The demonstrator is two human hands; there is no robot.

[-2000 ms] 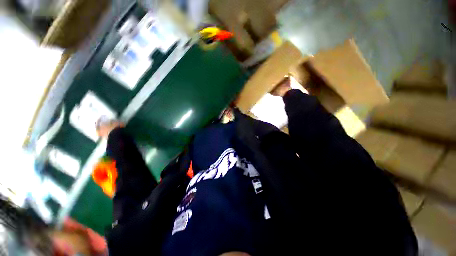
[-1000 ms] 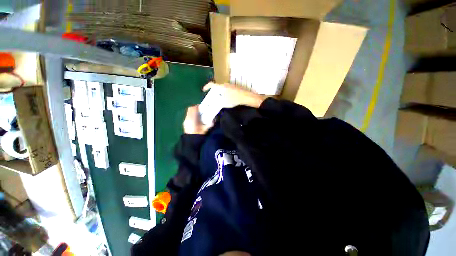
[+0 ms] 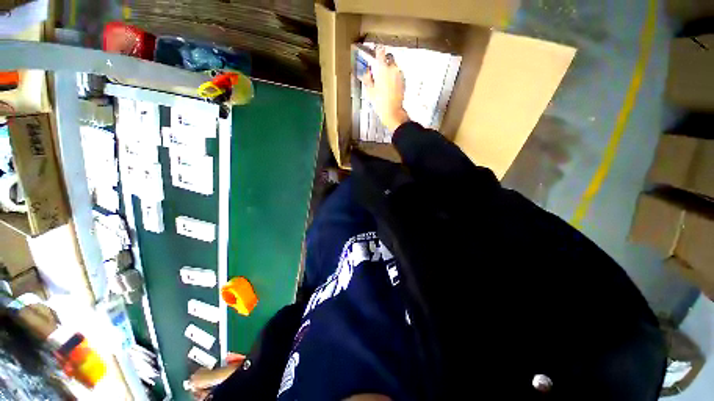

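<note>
My right hand is inside the open shipping carton, over its left part. Its fingertips touch a white retail box with blue print; whether they grip it is unclear. Rows of white retail boxes lie in the carton. My left hand is at the bottom left, over the conveyor's near edge beside the lowest retail boxes. It is small and blurred, so its hold cannot be told.
The green conveyor carries spaced and grouped white boxes beyond the pale side rail. An orange tape dispenser lies on the near green surface. Red-yellow scissors hang at the bench end. Brown cartons stand right.
Both hands held something white together over the bench edge. Now my right hand has moved into the carton and my left hand down to the conveyor's lower end.
</note>
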